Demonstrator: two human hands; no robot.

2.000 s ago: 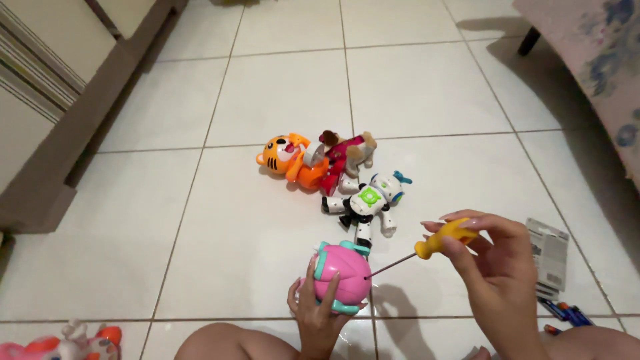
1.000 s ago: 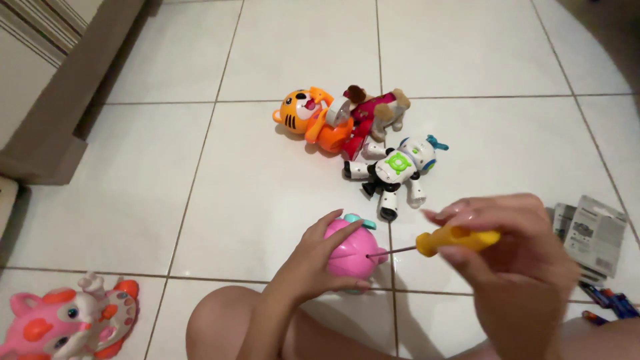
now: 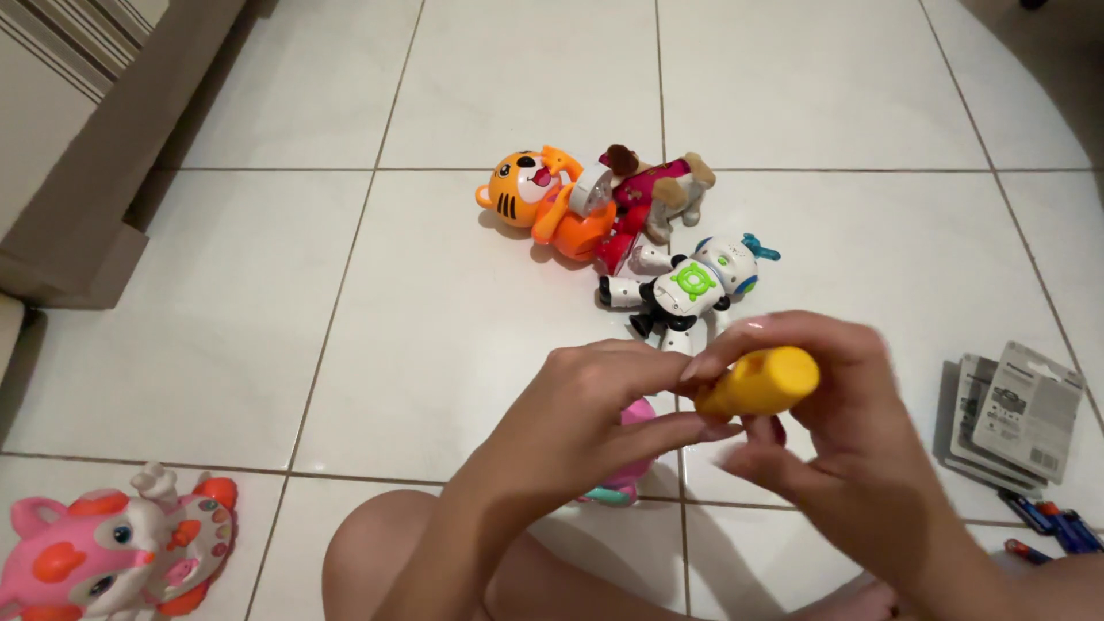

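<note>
A screwdriver with a yellow handle is held up in front of me, its butt end facing the camera and its shaft hidden. My right hand grips the handle. The fingertips of my left hand pinch at the handle's lower end; what exactly they touch is hidden. Below and behind my left hand, a pink and teal toy rests low between my legs, mostly covered. Just beyond the hands a white toy robot lies on its back.
Behind the robot lie an orange tiger toy and a plush dog in dark red. A pink animal toy sits at lower left. Battery packages and several loose batteries lie at right. A furniture base borders the tiled floor at left.
My left hand has let go of the pink toy and risen to the screwdriver. The screwdriver has come away from the toy, its handle now pointing up toward the camera.
</note>
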